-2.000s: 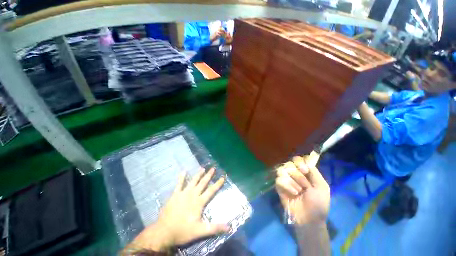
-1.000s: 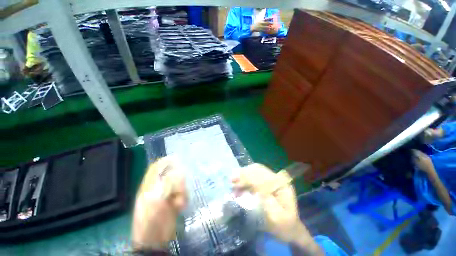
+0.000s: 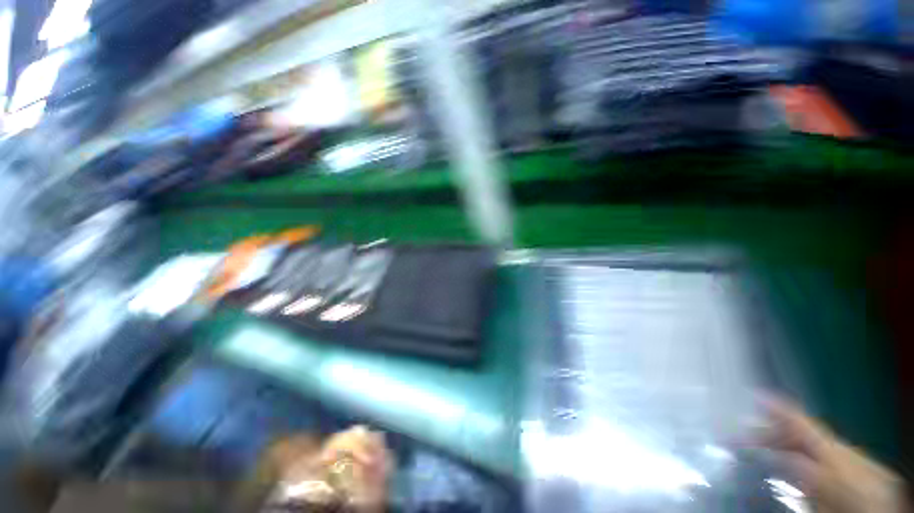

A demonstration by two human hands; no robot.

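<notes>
The whole view is strongly blurred. A clear, shiny blister tray [image 3: 641, 361] with a pale area inside lies on the green bench at the centre right. My right hand [image 3: 817, 456] is at the tray's right edge; the blur hides whether it grips it. My left hand [image 3: 341, 471] is low at the bottom, away from the tray, with fingers curled; I cannot tell whether it holds anything. A black slotted tray [image 3: 431, 301] lies left of the blister tray, with several screens in its left slots.
An orange holder [image 3: 246, 261] is at the black tray's far left end. A pale shelf post [image 3: 466, 150] stands behind the trays. Stacked trays [image 3: 661, 85] and an orange piece [image 3: 817, 110] are at the back right. Blurred blue clothing shows at the top right.
The view has swung left, so the trays appear further right and the tall brown stack has almost left the picture. My left hand has moved off the blister tray.
</notes>
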